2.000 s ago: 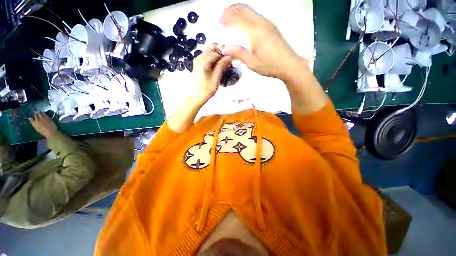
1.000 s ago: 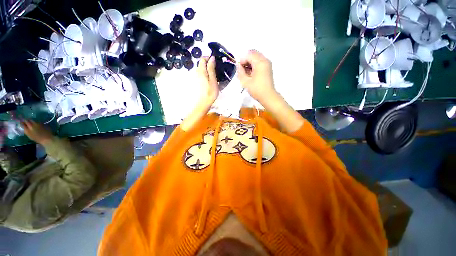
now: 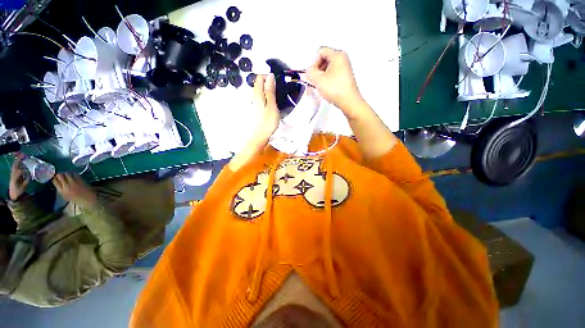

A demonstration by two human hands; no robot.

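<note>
A black round housing (image 3: pixel 288 95) is over the near part of the white sheet, with a white housing (image 3: pixel 294 132) just below it, close to my chest. My left hand (image 3: pixel 265 102) holds the black housing at its left side. My right hand (image 3: pixel 333 75) is at its upper right, thumb and fingertips pinched on thin lead wires (image 3: pixel 299 72) that run to the black housing. Where the black part meets the white housing is too blurred to tell. Several small black rings (image 3: pixel 232 63) lie loose at the upper left of the sheet.
Dark glossy housings (image 3: pixel 176 54) stand left of the rings. White wired housings stand in rows on the left (image 3: pixel 109 70) and right (image 3: pixel 482 54). A red wire lies on the green bench at right. A black round stool seat (image 3: pixel 505 151) is below the right edge. Another person (image 3: pixel 77 230) works at left.
The black housing has been lifted into my left hand, and the white housing now shows below it. My right hand came down from the upper sheet to the wires. The other person now holds a white part.
</note>
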